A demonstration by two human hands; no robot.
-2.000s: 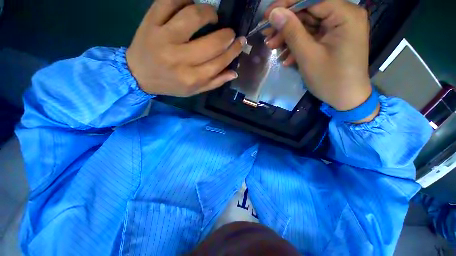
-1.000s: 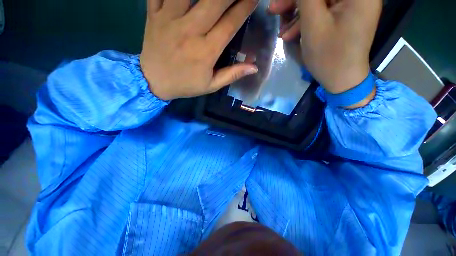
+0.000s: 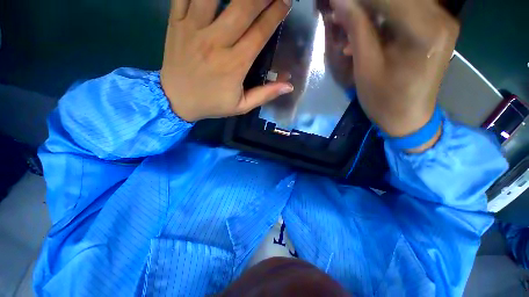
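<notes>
The tablet unit with its back cover off lies in a black holding tray (image 3: 290, 152) at the top centre, cut off by the picture's top edge. Its silver battery (image 3: 310, 98) shines with reflected light. A small pale piece (image 3: 272, 76) sits at the battery's left edge. My left hand (image 3: 217, 64) lies spread over the tray's left side, thumb out over the battery, fingertips partly cut off at the top. My right hand (image 3: 400, 58), blurred, with a blue wrist strap (image 3: 415, 138), is over the right side. Its fingers are blurred, and what they hold cannot be told.
A grey adhesive sheet with a white edge (image 3: 467, 96) lies right of the tray. A smartphone in a red case (image 3: 506, 120) lies beyond it. A long white box (image 3: 510, 188) is at the right edge. The dark green mat (image 3: 87, 40) shows at the left.
My left hand has spread open and moved up from the small pale piece. My right hand has shifted slightly right and blurred. The tweezers seen earlier in it cannot be made out.
</notes>
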